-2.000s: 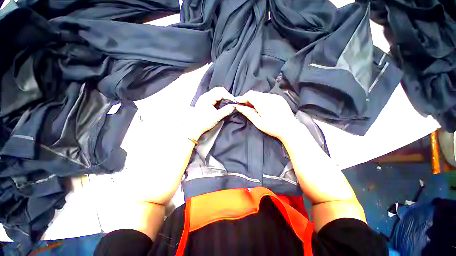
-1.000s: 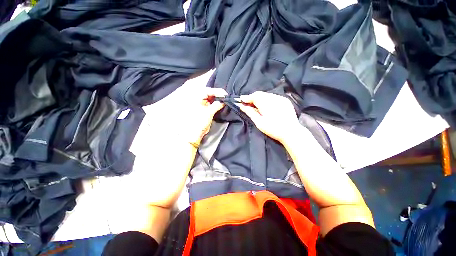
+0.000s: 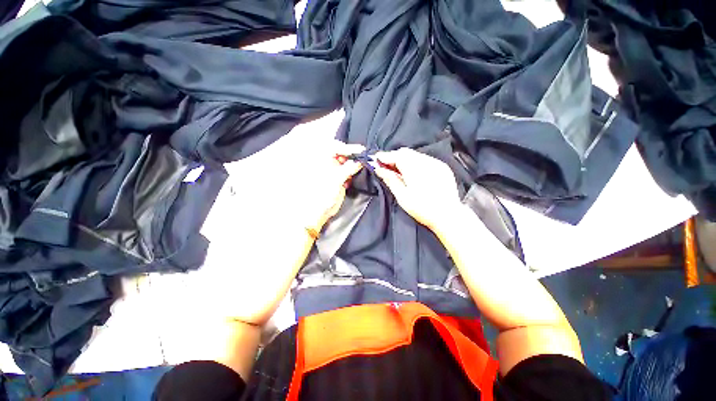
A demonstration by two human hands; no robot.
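Note:
Dark navy trousers (image 3: 404, 235) lie in front of me, waistband against my orange-trimmed apron, with shiny grey pocket cloth showing at both sides. My left hand (image 3: 334, 184) and my right hand (image 3: 416, 184) meet over the middle of the trousers, fingertips pinching a small fold of the cloth between them. A small reddish spot shows at the fingers of each hand; I cannot tell what it is. Both hands are overexposed, so finger detail is washed out.
More dark garments (image 3: 102, 157) are heaped at the left on the white table (image 3: 251, 176). Another folded garment (image 3: 526, 149) with pale stitching lies at the right, and more cloth (image 3: 667, 102) at the far right. A blue bag (image 3: 655, 364) is at the lower right.
My hands still pinch the cloth at nearly the same place. My left fingers have turned and shifted slightly against the right ones. The view has shifted slightly.

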